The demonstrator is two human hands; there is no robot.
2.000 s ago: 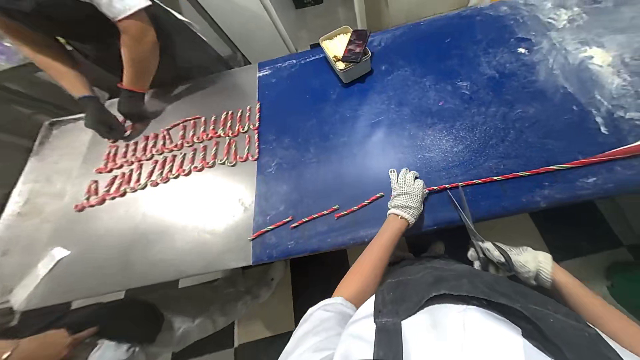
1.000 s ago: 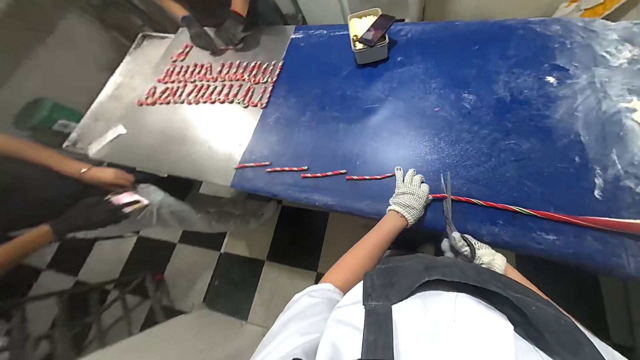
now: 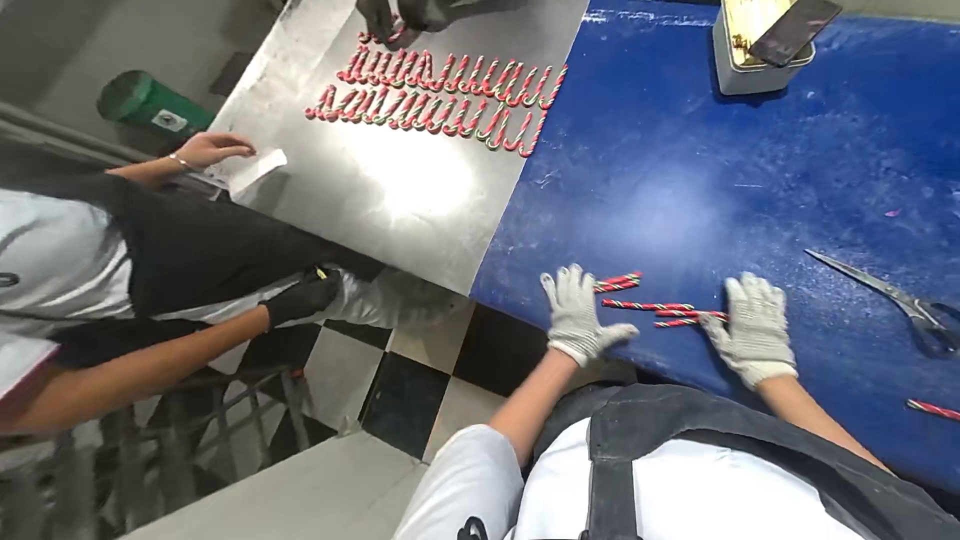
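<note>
Both my hands wear knitted white gloves and lie on the blue tabletop point(image 3: 675, 195) near its front edge. My left hand point(image 3: 576, 313) is spread flat, its fingers over the left ends of striped red, green and white candy sticks point(image 3: 619, 283). More cut sticks point(image 3: 646, 306) lie between my hands. My right hand point(image 3: 752, 326) rests palm down, its thumb on the right ends of these sticks. To the right lie metal scissors point(image 3: 874, 283), out of my hands. The end of a striped candy rope point(image 3: 932, 409) shows at the right edge.
Two rows of candy canes point(image 3: 427, 112) lie on the steel table point(image 3: 337, 187), with a co-worker's black-gloved hands point(image 3: 405, 16) at the top. Another co-worker stands at left, one bare hand point(image 3: 214, 150) by a white paper point(image 3: 257, 171). A tin point(image 3: 759, 79) holds a phone point(image 3: 795, 31).
The scissors, in my right hand before, now lie on the table. My right hand is flat beside the cut sticks, which were in a line along the edge and are now gathered between my hands.
</note>
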